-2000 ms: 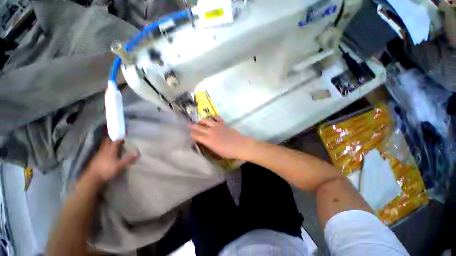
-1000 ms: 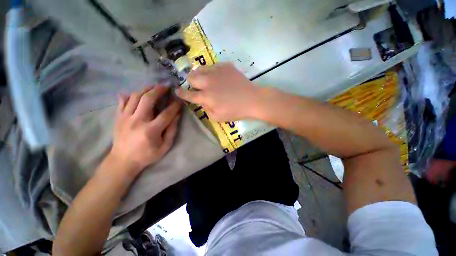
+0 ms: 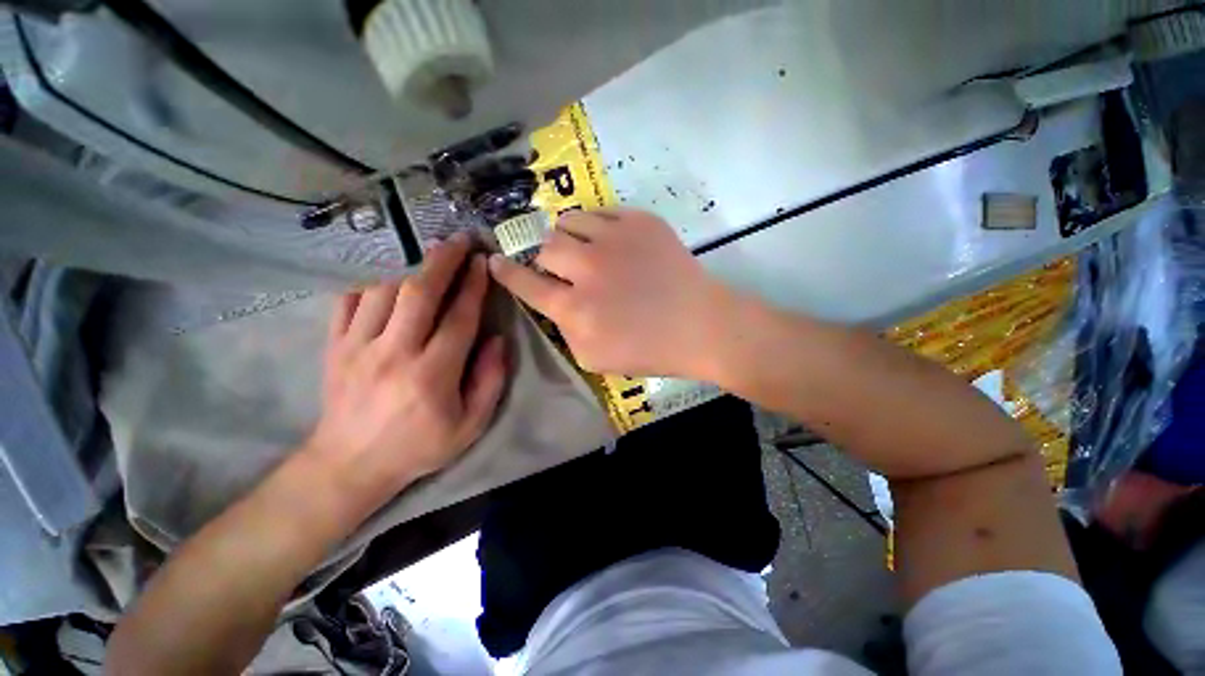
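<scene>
The grey-taupe garment piece (image 3: 238,409) lies on the table left of the needle and hangs over the front edge. My left hand (image 3: 403,370) lies on it, fingertips close to the presser foot (image 3: 463,192). My right hand (image 3: 634,291) has its index fingertip at the cloth's right edge, beside the cream ribbed knob (image 3: 519,234); its other fingers are curled. The fingertips of both hands nearly meet and hold the fabric edge there. The needle point is hidden.
Yellow "PIT" tape (image 3: 566,172) is on the white machine bed (image 3: 819,238). A larger ribbed tension knob (image 3: 430,50) is on the head above my hands. A wrapped yellow bundle (image 3: 971,310) is at the right. Part of another person (image 3: 1147,508) shows at the right edge.
My left hand came from the outer cloth to the needle area, and my view moved closer to the machine. In the last second both hands stay at the fabric edge.
</scene>
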